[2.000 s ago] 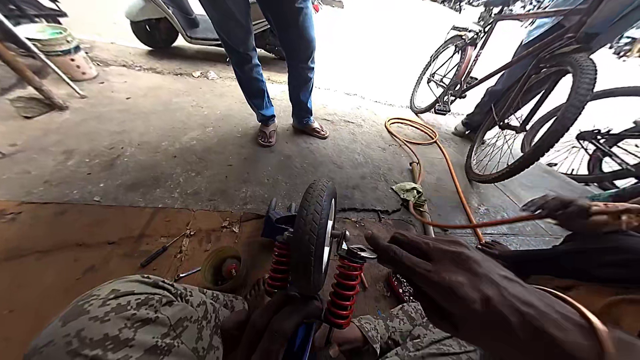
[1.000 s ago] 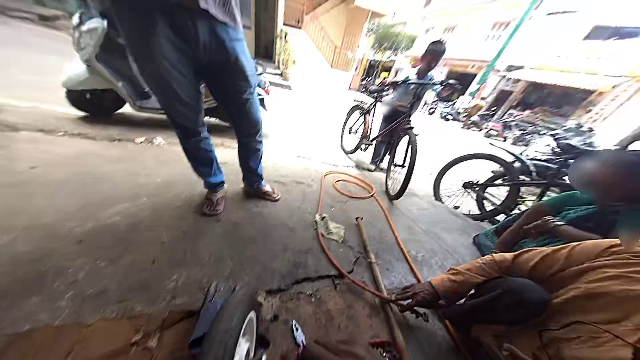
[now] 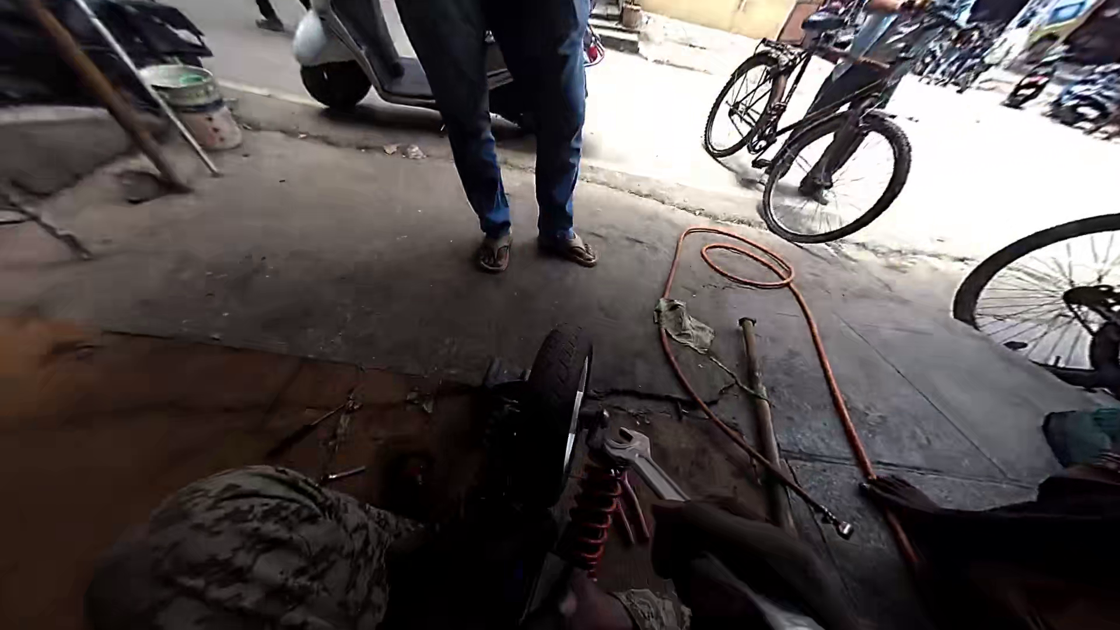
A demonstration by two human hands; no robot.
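Observation:
My right hand (image 3: 744,551) is closed around the handle of a metal wrench (image 3: 661,472). The wrench's jaws are close to the axle end beside the small wheel (image 3: 560,411), just above a red coil-spring shock absorber (image 3: 593,516). Whether the jaws touch the axle nut cannot be told. The wheel stands upright between my legs, its lower part lost in dark shadow. My left hand cannot be made out in that shadow. Red-handled pliers (image 3: 633,509) show just right of the spring. A thin tool (image 3: 306,429) and a short metal piece (image 3: 346,473) lie on the brown ground at left.
An orange hose (image 3: 818,341) loops over the floor, by a rag (image 3: 684,325) and a pipe (image 3: 759,411). A co-worker's hand (image 3: 901,494) rests at the hose on the right. A person in jeans (image 3: 556,114) stands ahead, near a scooter (image 3: 337,79), with bicycles (image 3: 836,175) at right.
The wrench is now in my right hand, which was open beside the wheel two seconds ago. The view swung right and then back. The upright bicycle and its person have shifted position.

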